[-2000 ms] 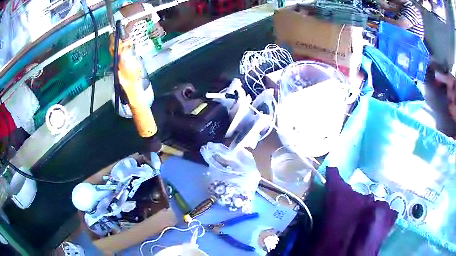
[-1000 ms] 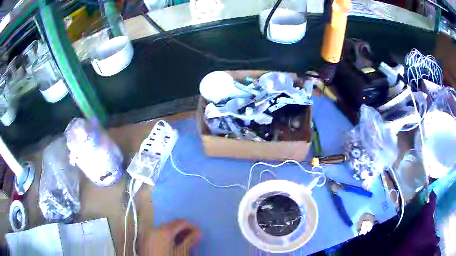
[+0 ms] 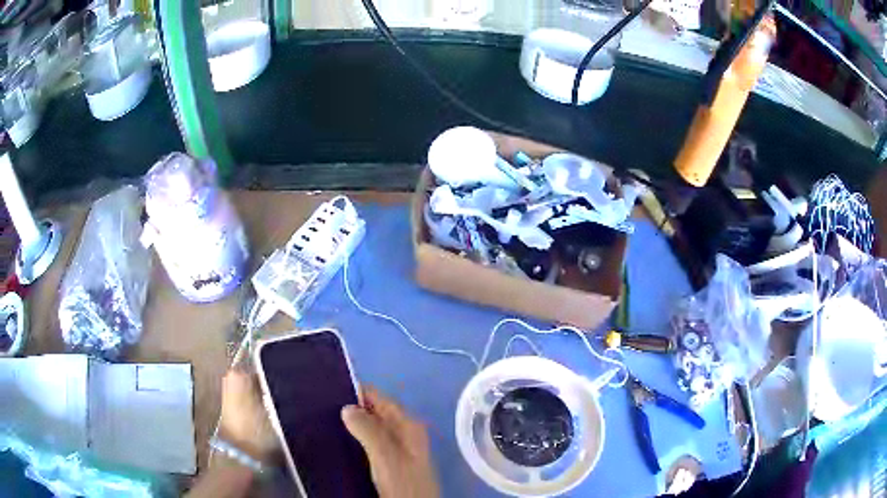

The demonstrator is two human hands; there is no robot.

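A smartphone (image 3: 313,413) with a dark screen and pale edge is upright in front of me at the lower left of the blue mat. My left hand (image 3: 245,409) is at its left edge, its fingers partly hidden by the phone. My right hand (image 3: 394,443) grips its right edge, thumb at the screen's side. A round white housing (image 3: 474,428) with a dark round centre (image 3: 531,426) lies on the mat to the right of my right hand. A thin white cable (image 3: 408,336) runs from the power strip (image 3: 326,238) to the housing.
An open cardboard box (image 3: 515,290) of white parts stands behind the housing. A yellow-black screwdriver (image 3: 642,341), blue-handled cutters (image 3: 644,428) and a parts bag (image 3: 715,340) lie right. An orange electric screwdriver (image 3: 725,112) hangs at upper right. A clear bag (image 3: 102,282) stands left.
The view has swung left since the earliest frame and shifted slightly since the second. Both hands now hold the phone, which did not show before; one blurred hand was low at the left.
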